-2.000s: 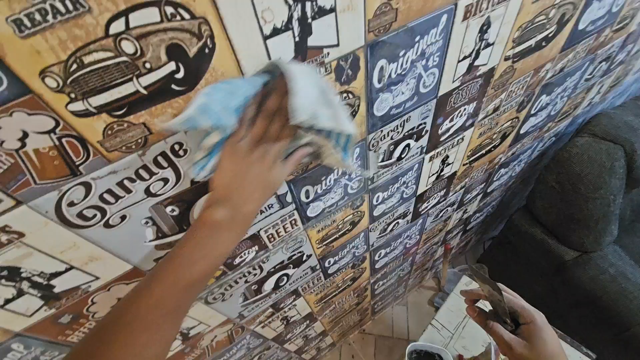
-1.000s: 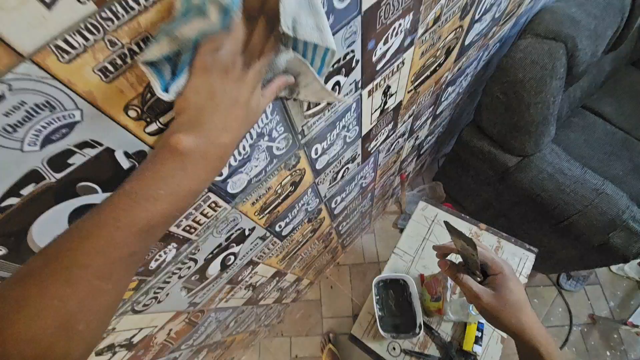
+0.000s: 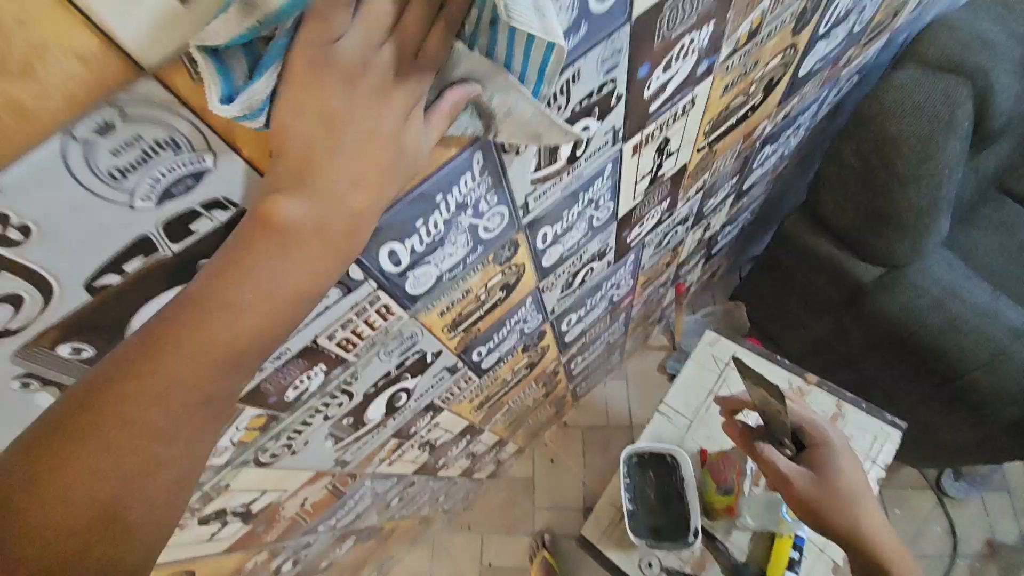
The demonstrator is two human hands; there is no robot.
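Observation:
My left hand (image 3: 360, 104) presses a blue-and-white striped cloth (image 3: 512, 56) flat against a wall of printed tiles (image 3: 448, 224) with car, motorcycle and lettering designs. The fingertips are cut off by the top edge of the view. At the lower right, my right hand (image 3: 808, 448) grips a dark, flat-bladed scraper or putty knife (image 3: 768, 400), its blade tilted up to the left. Below that hand and to its left, a white plastic tub (image 3: 660, 496) holding dark paste stands on a worn, pale board-like surface (image 3: 704, 392).
A yellow-handled tool (image 3: 780, 552), a red-and-yellow packet (image 3: 722, 480) and other tools lie beside the tub. A dark grey sofa (image 3: 888, 184) stands at the right. A foot in a yellow-strapped sandal (image 3: 544, 556) shows on the tiled floor (image 3: 560, 464). A cable (image 3: 940, 504) lies at the lower right.
The view has swung down and to the right, bringing the tub and its surface fully into sight. My left hand stays on the cloth at the wall; my right hand keeps the scraper.

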